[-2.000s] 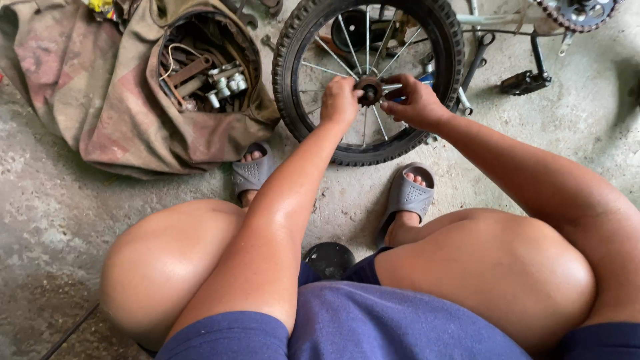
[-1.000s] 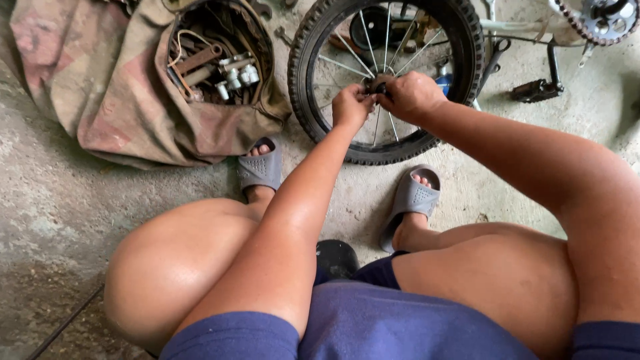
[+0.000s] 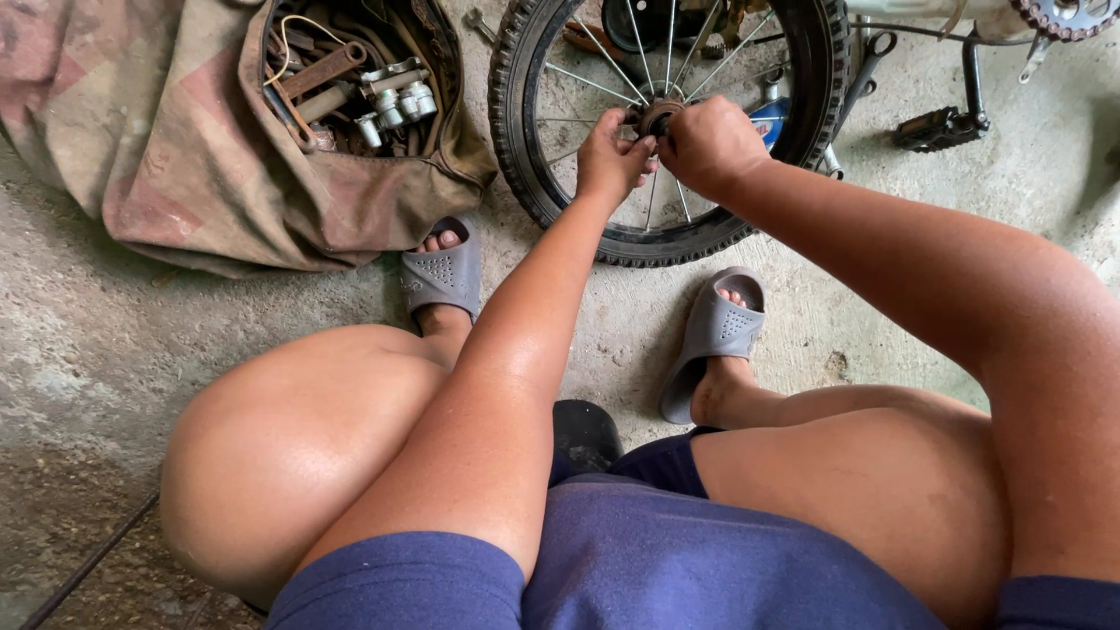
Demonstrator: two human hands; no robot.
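A small spoked bicycle wheel with a black knobby tyre point(image 3: 516, 131) lies flat on the concrete. Both my hands are at its rusty hub point(image 3: 662, 114). My left hand point(image 3: 612, 162) is on the hub's left side, thumb and fingertips pinched near the axle end. From the right, my right hand point(image 3: 713, 144) is curled over the axle end, fingers bent down. The fingers hide the axle end, and whatever small part may be between them cannot be made out.
A worn canvas bag point(image 3: 289, 210) of rusty tools and sockets lies open at the upper left. A bicycle pedal point(image 3: 941, 129), a chainring point(image 3: 1067, 13) and wrenches point(image 3: 866, 66) are on the right. Pliers point(image 3: 595, 39) and a blue object point(image 3: 770, 121) show through the spokes. My sandalled feet flank the tyre's near side.
Two seconds ago my right hand had its fingers spread at the hub's right side; it has since closed in over the axle end. My left hand stays by the hub.
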